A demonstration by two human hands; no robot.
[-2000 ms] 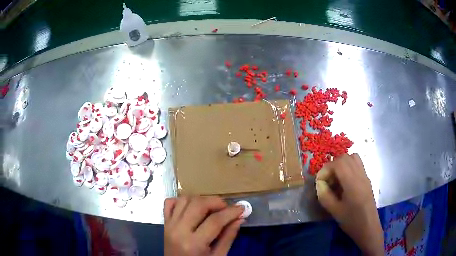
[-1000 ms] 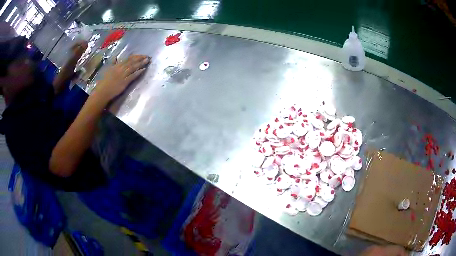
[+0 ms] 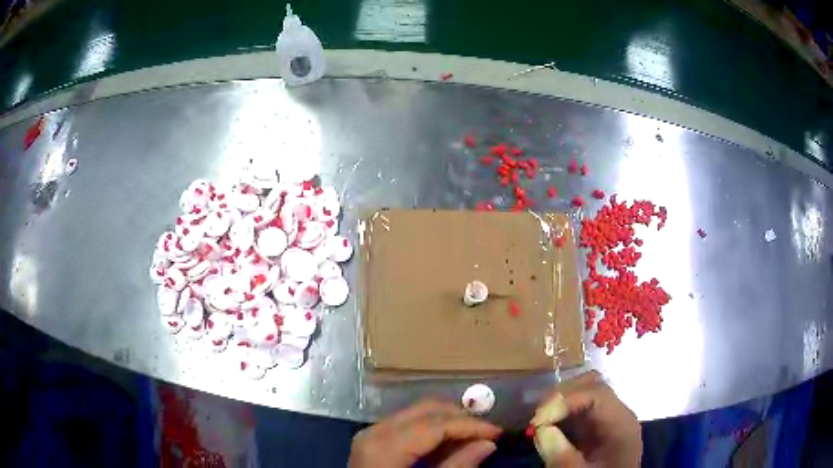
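My left hand (image 3: 425, 437) is at the bottom edge, fingers close together; whether it holds something I cannot tell. My right hand (image 3: 589, 422), with pale yellow finger cots on thumb and finger, is just right of it and pinches a small red piece (image 3: 532, 431). A white disc (image 3: 478, 398) with a red spot lies between the cardboard and my left fingers. A whitish glue cap (image 3: 475, 292) stands on the cardboard pad (image 3: 420, 311), with a thin dark line beside it and a red piece (image 3: 514, 310) near it.
A large heap of white discs with red marks (image 3: 271, 241) lies left of the cardboard. Loose red pieces (image 3: 626, 306) lie right of it and others behind it. A squeeze bottle (image 3: 300, 55) stands at the far edge, before the green belt (image 3: 493, 27).
The view has swung back from the left, where another worker showed, to the cardboard. Both my hands are now close together; two seconds ago my right hand was at the red pile.
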